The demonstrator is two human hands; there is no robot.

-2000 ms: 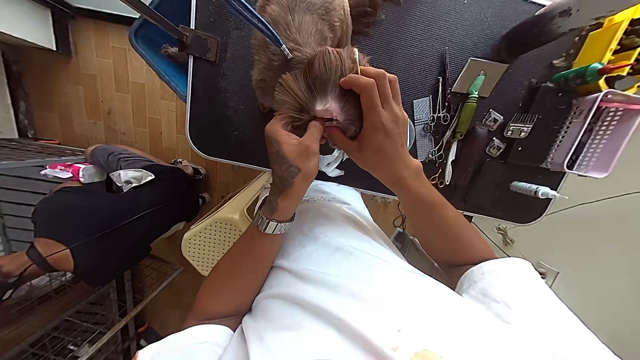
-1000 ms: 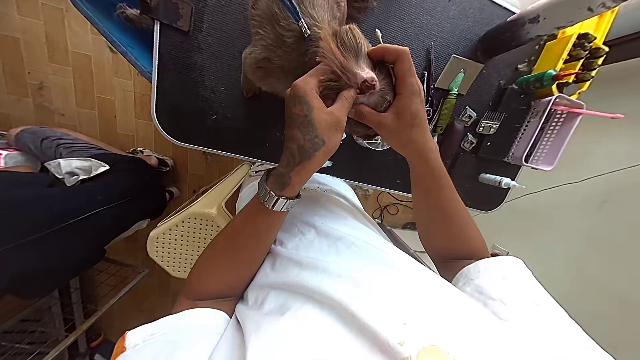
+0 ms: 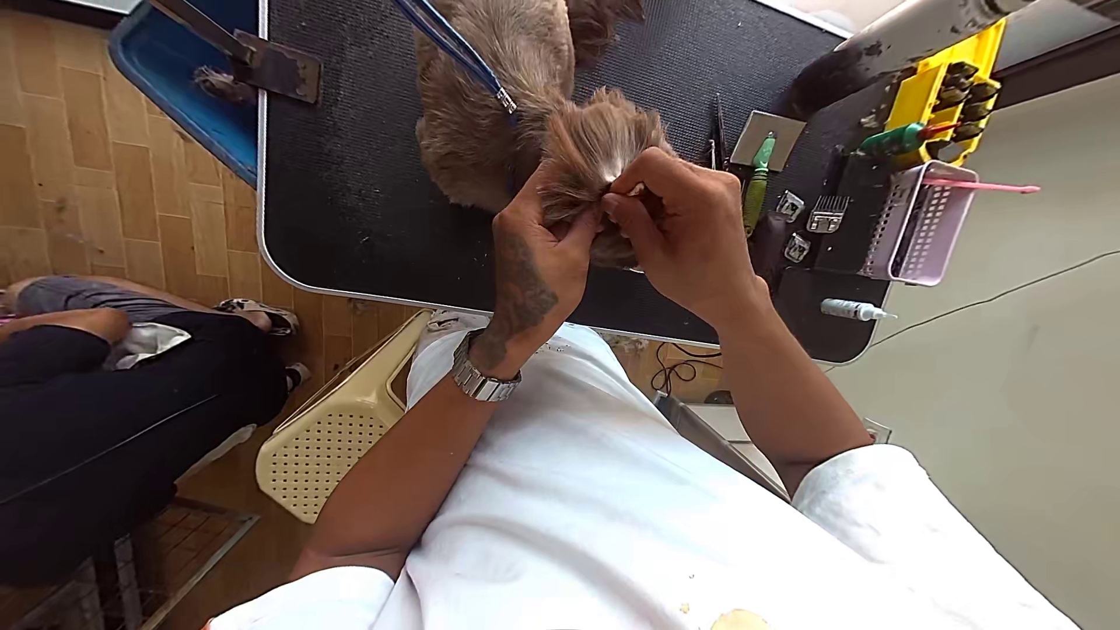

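Note:
A brown-haired dog [image 3: 490, 96] is on a black grooming table [image 3: 376, 227], a blue cord [image 3: 455, 44] with a metal clasp running to its neck. My left hand [image 3: 547, 254], with a metal watch at the wrist, grips the fur and ear at the near side of the dog's head [image 3: 599, 140]. My right hand [image 3: 682, 227] pinches at the same ear, thumb and index fingertips together by a pale patch. Whether something small is between those fingertips cannot be told. The dog's face is hidden.
Right on the table are a green-handled grooming tool [image 3: 758, 184], clipper blades [image 3: 827, 214], a lilac basket [image 3: 932, 223], a yellow holder [image 3: 949, 87] and a small bottle [image 3: 853, 310]. A metal clamp [image 3: 280, 68] sits at the left edge. A person [image 3: 131, 385] is at the left, near a cream plastic chair [image 3: 332, 446].
My right hand has turned from holding the side of the dog's head to pinching at the ear. My left hand stays at the head. The view has shifted somewhat.

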